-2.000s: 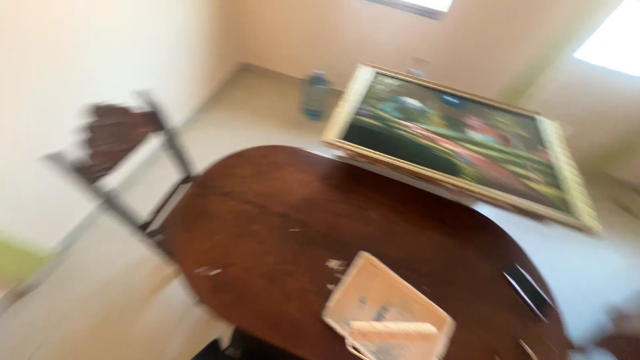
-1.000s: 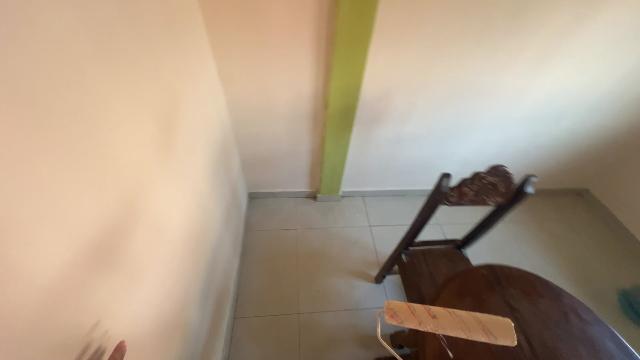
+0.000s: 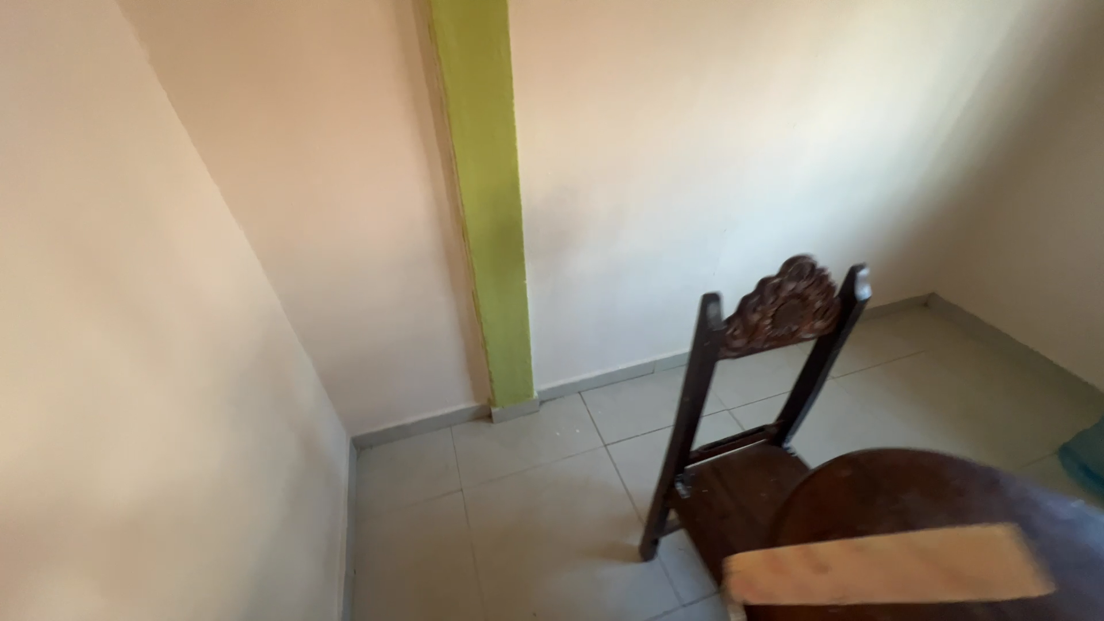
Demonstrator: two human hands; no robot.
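Note:
A paint roller with a peach-stained cover shows at the bottom right, in front of the dark wooden table. The edge of its frame appears at the cover's left end, and its handle is below the picture. Neither my left hand nor my right hand is in view, so what holds the roller is hidden.
A dark wooden chair with a carved back stands by the table. Behind it are pale walls, a green vertical strip and a grey baseboard. Part of a blue-green container shows at the right edge.
The view has swung from the table and framed picture to the wall corner. Fingertips seen at the lower left one second ago are out of view. The roller was over the tray two seconds ago.

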